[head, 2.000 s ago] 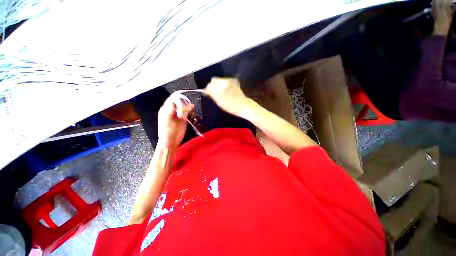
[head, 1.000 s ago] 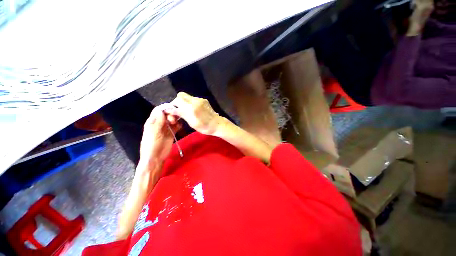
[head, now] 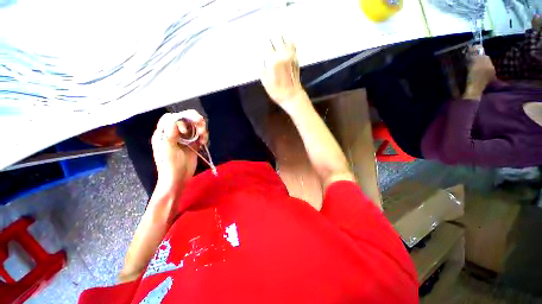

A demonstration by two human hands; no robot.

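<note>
My left hand (head: 173, 142) is shut on a small coiled cable (head: 188, 132), a pale ring at the fingers above my lap. A thin tail hangs from the coil, with a small pale cable end (head: 214, 171) near my red shirt. My right hand (head: 281, 72) is over the table's front edge, away from the coil, fingers spread and slightly blurred. No cable can be made out in it. Loose grey-white cable strands (head: 139, 65) run in wavy lines over the white table (head: 89, 29), left of my right hand.
A yellow round thing (head: 381, 8) is at the table's far side. A cardboard box (head: 355, 127) stands beside my knees, more cartons (head: 429, 217) beyond it. A person in purple (head: 463, 133) sits at right. A red stool (head: 30, 261) and blue crate (head: 65, 180) are at left.
My right hand has left the coil and moved up and right to the table edge. My left hand still holds the coil, whose ring now shows. The view has shifted, bringing the yellow thing into sight.
</note>
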